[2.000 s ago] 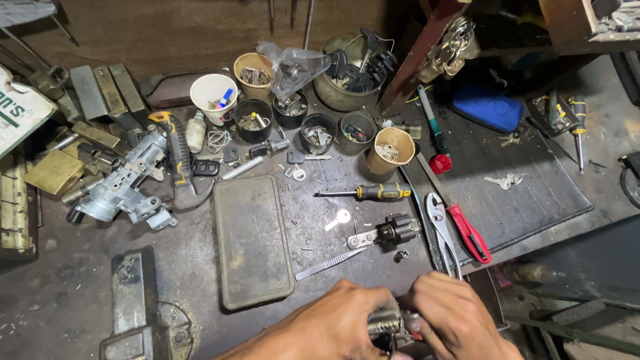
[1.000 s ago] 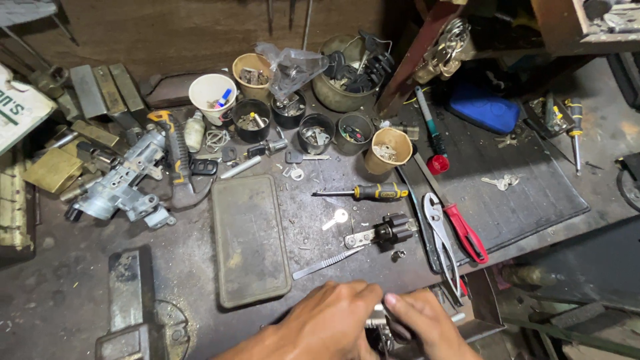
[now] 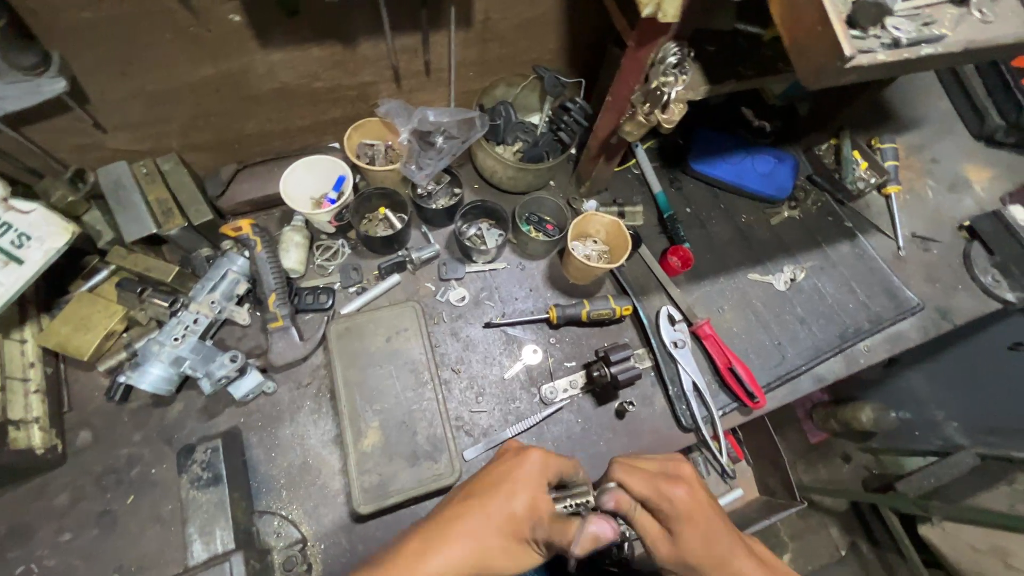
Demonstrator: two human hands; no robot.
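At the bottom edge, my left hand [image 3: 528,504] grips a metal lock cylinder [image 3: 573,499] with a row of small holes. My right hand [image 3: 668,508] pinches the other end of it, its fingers touching the left thumb; what lies under the fingers is hidden. Just beyond my hands lie metal tweezers [image 3: 512,432], a small metal ring piece [image 3: 625,408], and a flat metal bar tool with a black knob [image 3: 613,370]. A single key [image 3: 524,360] and a yellow-black screwdriver [image 3: 588,312] are farther back.
Slip-joint pliers [image 3: 690,376] and a red-handled tool [image 3: 726,364] lie right. A flat rectangular case [image 3: 392,408] is left of centre, with an ignition lock housing [image 3: 188,336] beyond. Cups of small parts [image 3: 482,232] line the back. An open drawer [image 3: 780,472] sits below the bench edge.
Both hands stay together on the lock cylinder near the bottom edge. Their fingers have shifted around it, and its holed side now shows between them.
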